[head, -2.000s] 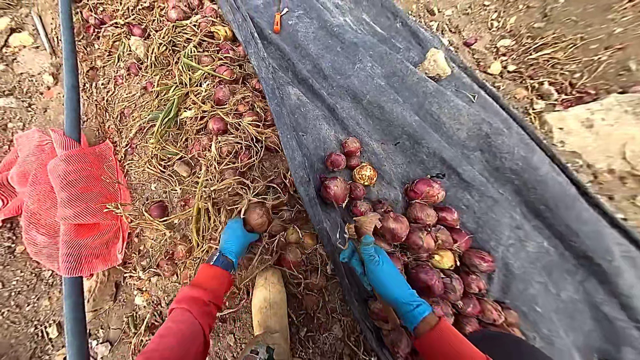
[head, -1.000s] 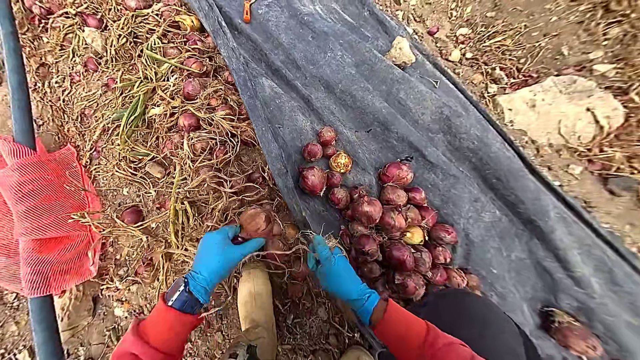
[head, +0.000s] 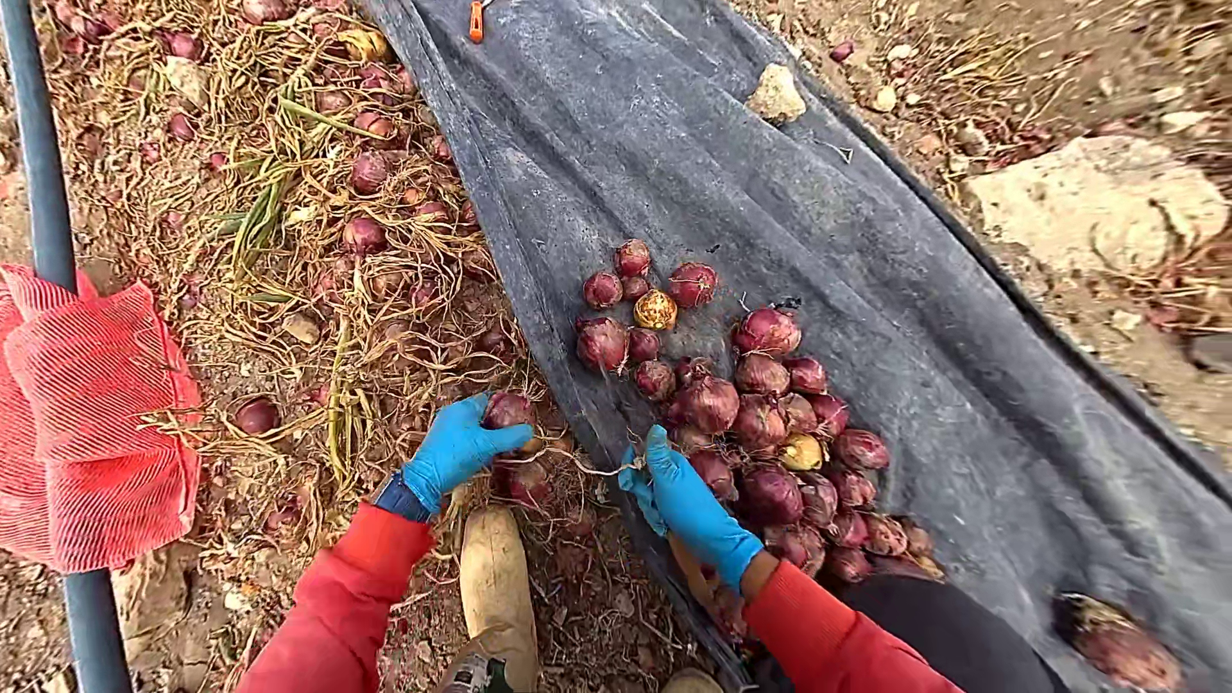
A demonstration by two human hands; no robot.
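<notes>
My left hand (head: pixel 462 449), in a blue glove, holds a red onion (head: pixel 507 411) over the dry stalks at the left edge of the dark cloth. A thin dry stalk (head: pixel 587 466) stretches from near that onion to my right hand (head: pixel 685 496), also gloved in blue, whose thumb and fingers pinch its end. Just right of my right hand, a pile of red onions (head: pixel 760 423) lies on the dark cloth (head: pixel 924 318), with a yellowish onion (head: pixel 802 451) among them. Several smaller onions (head: pixel 603 290) sit at the pile's upper left, around a cut-looking yellow one (head: pixel 655 310).
More onions (head: pixel 364 236) lie among dried stalks on the left. A red mesh sack (head: pixel 91 423) drapes over a dark hose (head: pixel 43 183). Stones (head: pixel 777 93) and a large rock (head: pixel 1102 202) are at the right. An orange-handled tool (head: pixel 476 21) lies at the top; a boot (head: pixel 498 587) stands below my hands.
One more onion now lies beside the small ones at the top of the pile. The large brownish onion my left hand held a second ago is no longer in it; a red one is there.
</notes>
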